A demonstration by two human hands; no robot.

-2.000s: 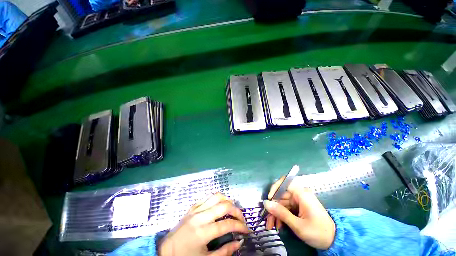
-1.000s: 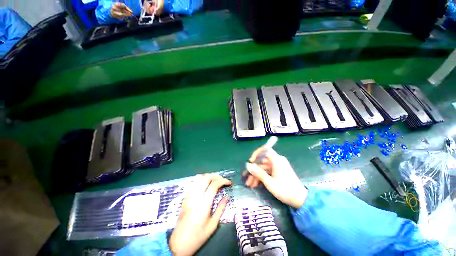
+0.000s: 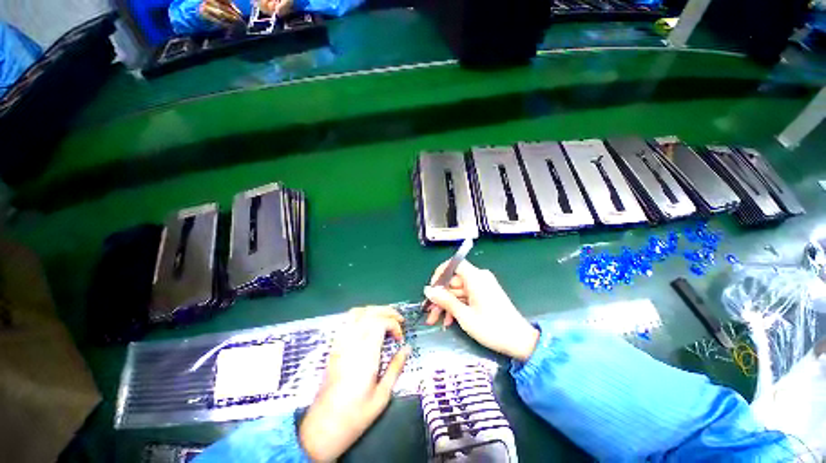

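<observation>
My right hand (image 3: 471,306) holds slim silver tweezers (image 3: 455,264) like a pen, tips pointing down at the right end of the adhesive sheet. The long clear adhesive sheet (image 3: 308,375), with rows of dark marks and a white label (image 3: 248,373), lies flat. My left hand (image 3: 358,375) rests on its right part, fingers spread. The tweezer tips are near my left fingertips; whether they grip a piece is too small to tell. A fanned row of phone frames (image 3: 466,418) lies below my hands, touched by neither hand.
Stacked phone frames stand at left (image 3: 264,237) and in a row at right (image 3: 503,190). Loose blue parts (image 3: 616,264), a black-handled tool (image 3: 699,309) and a crumpled clear bag (image 3: 779,316) lie at right. A brown box (image 3: 41,353) is at left. Opposite, a person's hands work over a black tray.
My right hand has moved left from the fanned frames to the sheet's right end with the tweezers. My left hand has left the frames and now lies on the sheet.
</observation>
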